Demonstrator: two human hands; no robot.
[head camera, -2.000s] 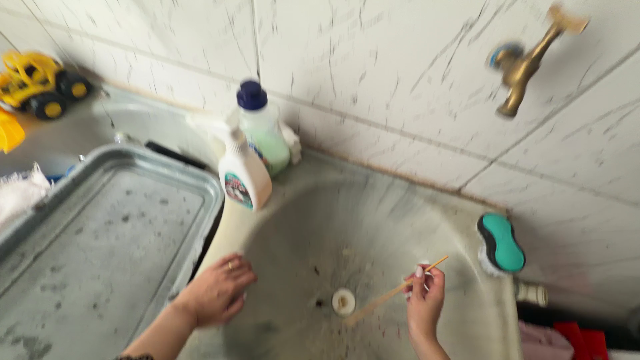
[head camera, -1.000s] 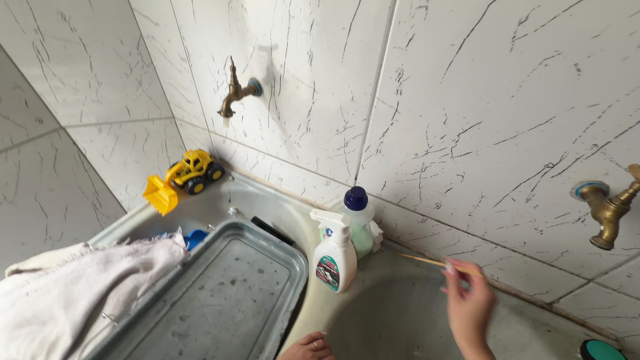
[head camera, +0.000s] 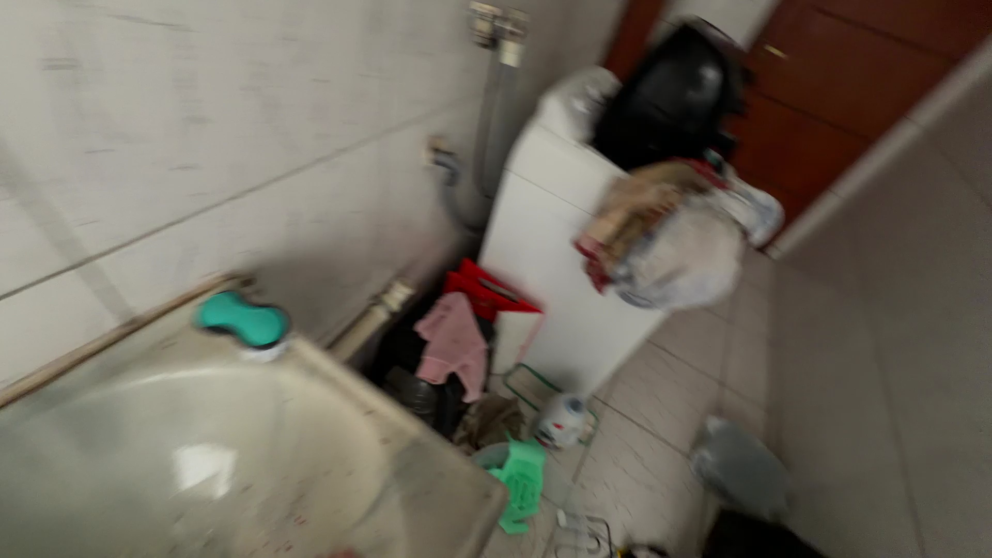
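Note:
Neither of my hands shows in the head view now, so what they hold or touch is hidden. The blurred view takes in a grey-white wash basin (head camera: 294, 434) at the lower left, with small reddish specks in its bowl. On the basin's back corner, by the tiled wall, lies a teal and black scrubbing brush (head camera: 242, 319) with pale bristles underneath.
Beyond the basin stands a white appliance (head camera: 566, 287) bearing a black tub (head camera: 666, 97) and bundled cloths (head camera: 682, 240). Beside it are a pink cloth (head camera: 453, 345), a red item (head camera: 488, 291), a white bottle (head camera: 563, 422) and a green plastic item (head camera: 523, 480). A hose (head camera: 484, 132) hangs along the wall.
The view has swung far to the right. Both hands, the thin stick in the right hand, the spray bottle, the grey tray and the brass taps have left the view.

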